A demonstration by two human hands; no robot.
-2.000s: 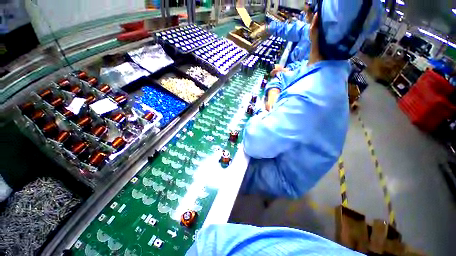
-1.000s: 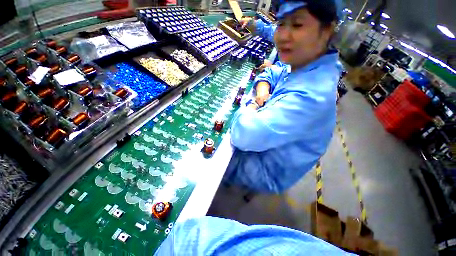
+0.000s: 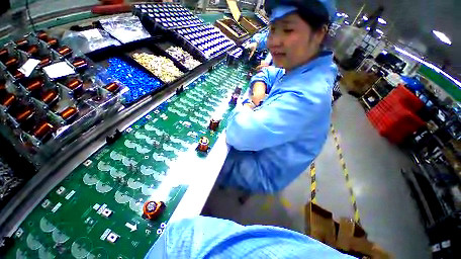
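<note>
Long green circuit boards (image 3: 108, 174) lie end to end on the line, with rows of white half-filled circles and a white arrow. A copper-orange wound coil (image 3: 152, 209) stands on the nearest board at its right side. A second coil (image 3: 203, 144) and a third coil (image 3: 214, 124) stand farther along the same edge. My blue sleeve shows at the bottom edge, but neither of my hands is in view.
Left are a tray of wound coils (image 3: 43, 96), blue parts (image 3: 129, 78), pale yellowish parts (image 3: 156, 66) and plastic bags (image 3: 124, 28). Rows of capacitors (image 3: 204, 39) stand behind. A person in blue (image 3: 283, 111) stands at the right edge. Red crates (image 3: 397, 114) and cardboard (image 3: 336, 227) are on the right.
The view has turned right, so boards and trays sit farther left. The person at the line, first facing away, now shows their face towards the left. My sleeve stays at the bottom edge.
</note>
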